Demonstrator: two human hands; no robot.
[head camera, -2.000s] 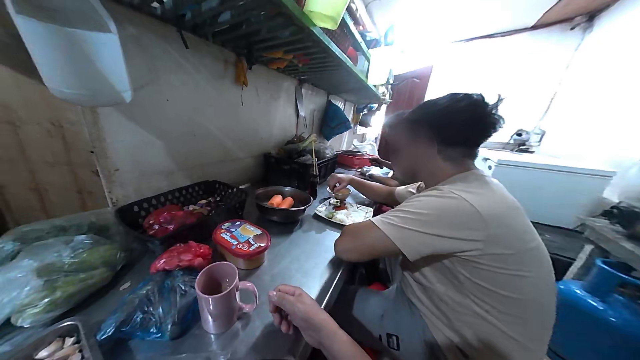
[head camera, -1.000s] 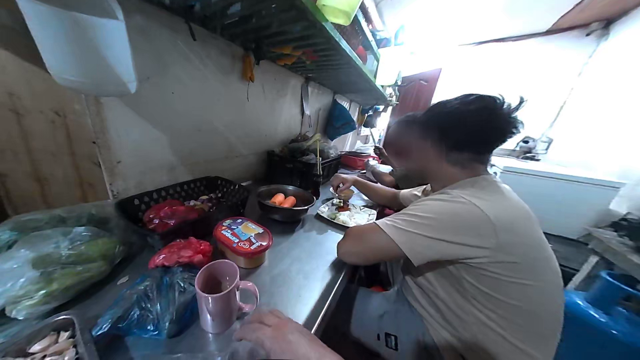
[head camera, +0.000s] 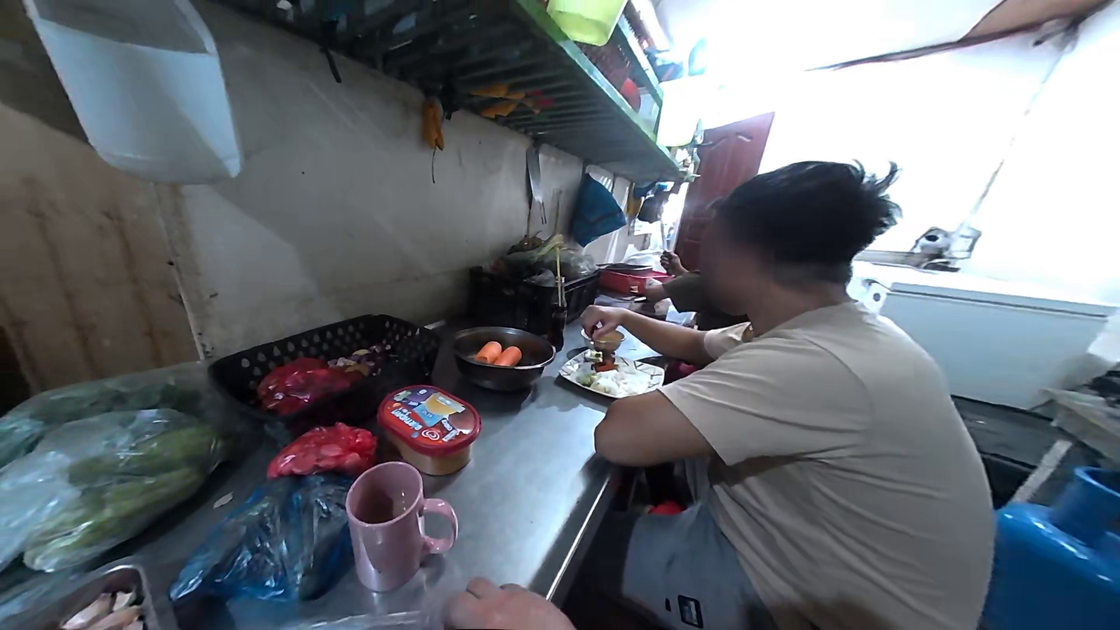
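One hand of mine shows at the bottom edge, resting by the front edge of the steel counter (head camera: 534, 472); by its place I take it for my right hand (head camera: 509, 605). Its fingers are partly cut off by the frame, so its grip cannot be told. A pink mug (head camera: 387, 525) stands just up and left of it, handle to the right. Clear plastic (head camera: 376, 619) lies beside the hand. Behind the mug are a red-lidded tub (head camera: 430, 420), a red plastic bag (head camera: 324, 451) and a blue plastic bag (head camera: 276, 538). My left hand is out of view.
A person (head camera: 822, 420) sits at right, a hand over a plate of food (head camera: 612, 374). A bowl with carrots (head camera: 503, 372), a black basket (head camera: 254, 420), bagged green vegetables (head camera: 131, 481) and a metal tray (head camera: 144, 582) line the counter. A green shelf (head camera: 595, 70) hangs above.
My visible hand was raised right of the mug two seconds ago, then came down to the counter. Now it is lower in view, mostly below the mug.
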